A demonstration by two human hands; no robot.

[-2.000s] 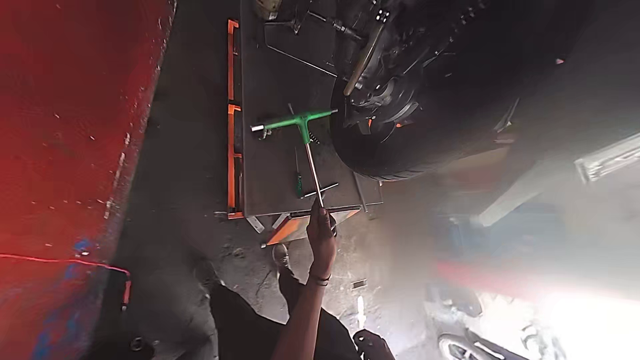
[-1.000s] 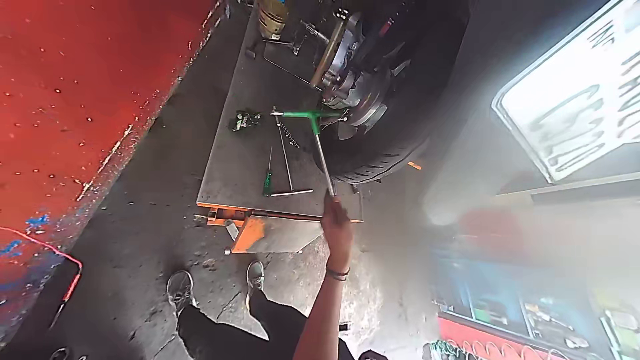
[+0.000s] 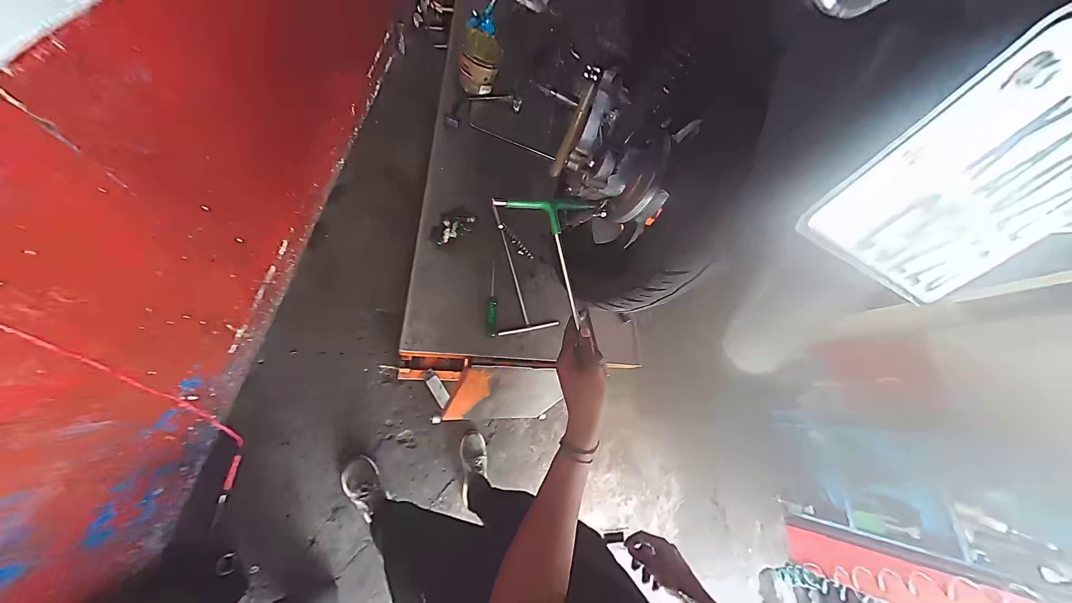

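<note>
My left hand [image 3: 580, 352] grips the lower shaft of a T-handle wrench with a green grip [image 3: 532, 204]; its crossbar points away from me, over the end of a metal platform [image 3: 452, 310]. Beyond the crossbar is a motorcycle wheel's tyre [image 3: 649, 289], with a brake disc and axle parts beside it. On the platform, left of my left hand, lie a green-handled screwdriver [image 3: 492, 316] and a bare metal T-handle wrench [image 3: 515, 280]. Near the bottom right, my right hand [image 3: 662, 559] hangs low with bent fingers; whether it holds anything is unclear.
A small metal part [image 3: 455, 228], a hammer-like tool [image 3: 481, 100] and a plastic bottle [image 3: 479, 63] are on the platform. An orange-and-grey ramp plate [image 3: 502, 394] slopes off its near end. A red wall [image 3: 167, 167] rises at left; a red rack with trays [image 3: 904, 561] stands lower right.
The view has shifted noticeably. My left hand keeps the green wrench by its shaft throughout. My right hand shows more fully now than one second ago.
</note>
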